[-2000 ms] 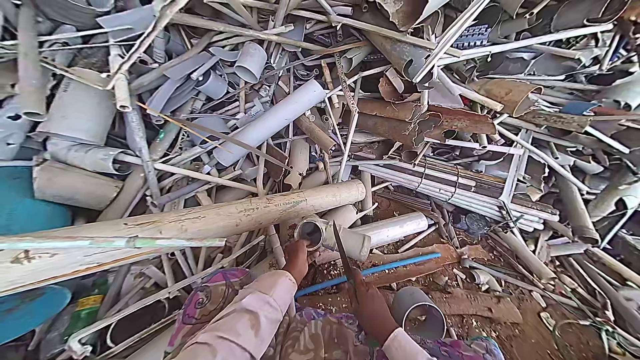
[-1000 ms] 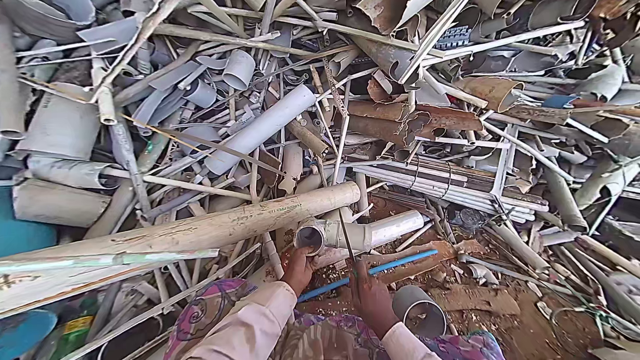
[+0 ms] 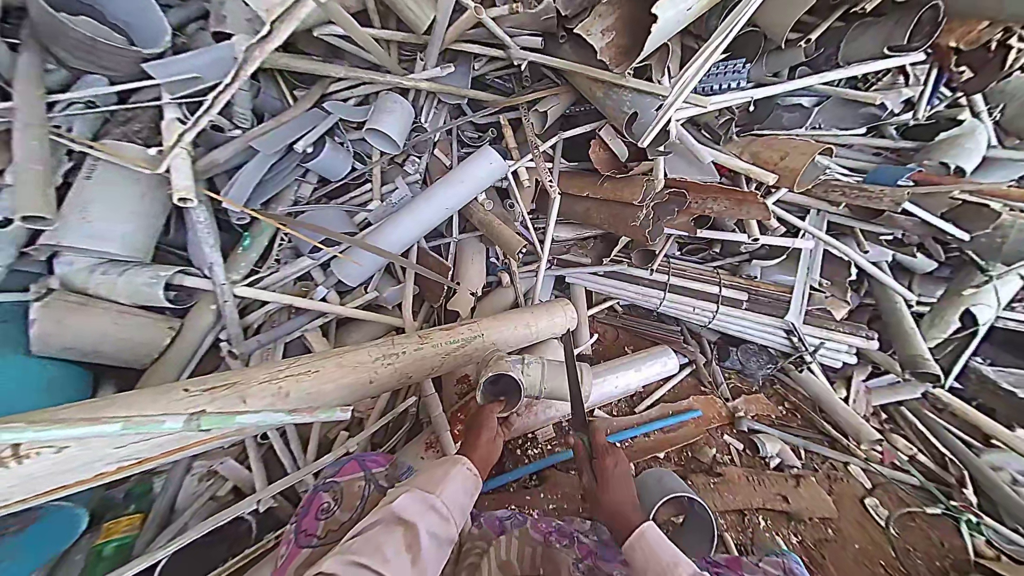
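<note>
My left hand [image 3: 483, 436] grips the open end of a grey plastic pipe fitting [image 3: 552, 378], its thumb at the rim. From the fitting a pale plastic pipe [image 3: 636, 374] reaches to the right. In my right hand [image 3: 604, 480] is the handle of a long dark blade [image 3: 574, 384], which points up and lies across the fitting's right part. Whether the blade touches the fitting cannot be told. Under both hands runs a thin blue pipe [image 3: 656, 426]. A short grey pipe piece [image 3: 680, 512] lies just right of my right hand.
A thick, long beige pipe [image 3: 360, 368] slants in from the left, its end just above the fitting. Behind lie heaped scrap pipes, a light grey pipe [image 3: 424, 216] and a tied bundle of thin white pipes [image 3: 704, 308]. A green bottle [image 3: 120, 532] is at lower left.
The blade and my right hand have shifted slightly against the fitting. My left hand keeps its hold on the fitting's open end.
</note>
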